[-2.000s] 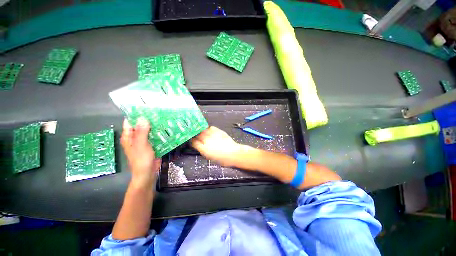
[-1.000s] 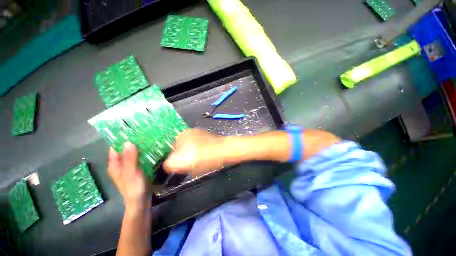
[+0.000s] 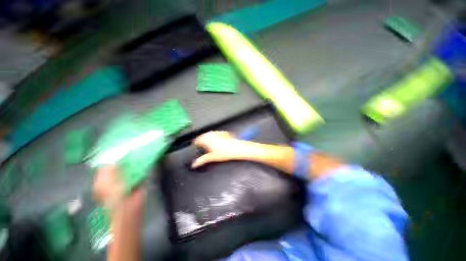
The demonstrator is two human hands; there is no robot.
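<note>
The picture is strongly blurred. My left hand [image 3: 108, 184] holds a green circuit board [image 3: 125, 153] by its lower edge, tilted, left of the black work tray [image 3: 219, 186]. A bright glare band crosses the board. My right hand [image 3: 212, 148] is over the upper left part of the tray, apart from the board, with thumb and fingers spread and nothing seen in it. Blue-handled cutters [image 3: 249, 133] show as a blur in the tray behind my right forearm, which hides part of them. Pale specks lie on the tray bottom.
More boards lie on the belt: one behind the held board [image 3: 171, 116], one beyond the tray [image 3: 218, 78], one far right [image 3: 402, 28], others blurred at left. A yellow-green roll [image 3: 271, 79] borders the tray; another [image 3: 409, 92] lies right. A second black tray [image 3: 163, 53] is across.
My right hand has come away from the board and its fingers have spread over the tray. The board stays in my left hand. The view has shifted and blurred.
</note>
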